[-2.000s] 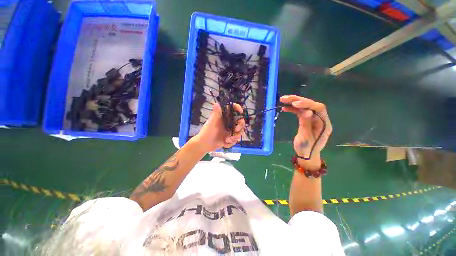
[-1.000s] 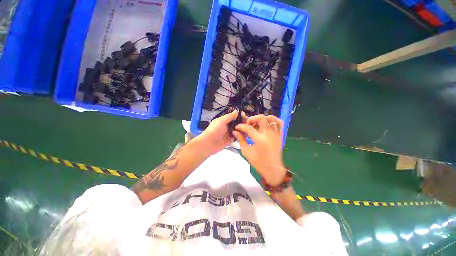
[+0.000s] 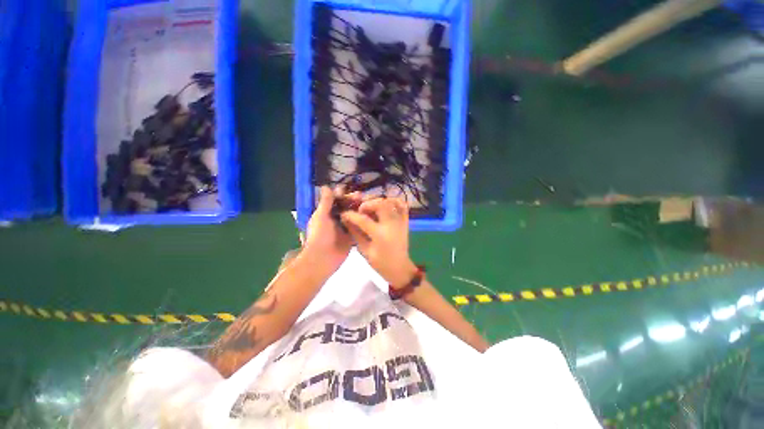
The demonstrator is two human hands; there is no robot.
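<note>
The main blue tote [image 3: 456,117] stands in front of me with black adapters in rows [image 3: 323,100] along both long sides and tangled black cords [image 3: 389,109] in the middle. My left hand [image 3: 325,224] is at its near edge, closed around a small dark piece [image 3: 342,206], probably an adapter with its cord. My right hand [image 3: 384,230] touches the same piece with bent fingertips. The fingers hide most of the piece, and the picture is blurred there.
A second blue tote [image 3: 228,109] on the left holds a loose pile of black units [image 3: 159,159] on a white liner [image 3: 151,50]. A stacked blue tote [image 3: 29,109] is at far left. A pale beam [image 3: 637,33] is upper right, cardboard [image 3: 733,230] at right.
My right hand, first raised to the right with a cord stretched from it, has come in against my left hand. The view has shifted, and both hands are now at the tote's near edge.
</note>
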